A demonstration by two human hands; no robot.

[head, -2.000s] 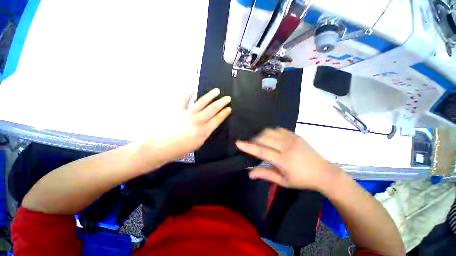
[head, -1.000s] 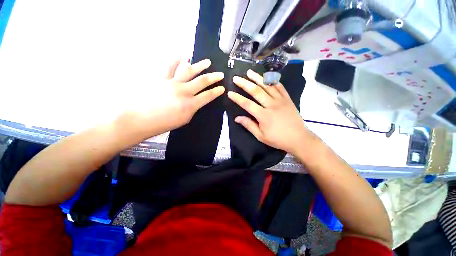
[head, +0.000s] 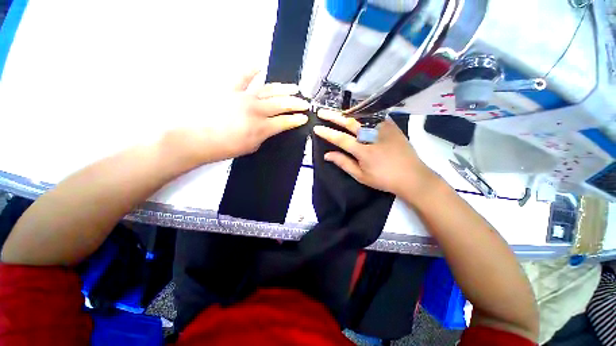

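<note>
Two black fabric panels lie on the white table and meet under the presser foot [head: 329,98] of the sewing machine [head: 405,40]. The left panel [head: 263,179] ends near the table's front edge. The right panel [head: 348,209] drapes over the edge to the lap. My left hand [head: 253,125] rests on the left panel, fingertips beside the foot. My right hand [head: 375,152] lies flat on the right panel, partly behind a grey-capped knob. Both hands have their fingers spread a little and press the cloth; neither grasps it.
Right of the needle, a black square pad [head: 447,128] and silver snips [head: 473,178] lie on the machine bed. A measuring tape [head: 202,223] runs along the front edge. Blue bins [head: 446,294] stand below. Pale cloth [head: 560,290] is at the lower right.
My right hand has moved from the front of the cloth up to the presser foot. My left hand has moved up beside it. The panels now part in a V below the foot, showing white table.
</note>
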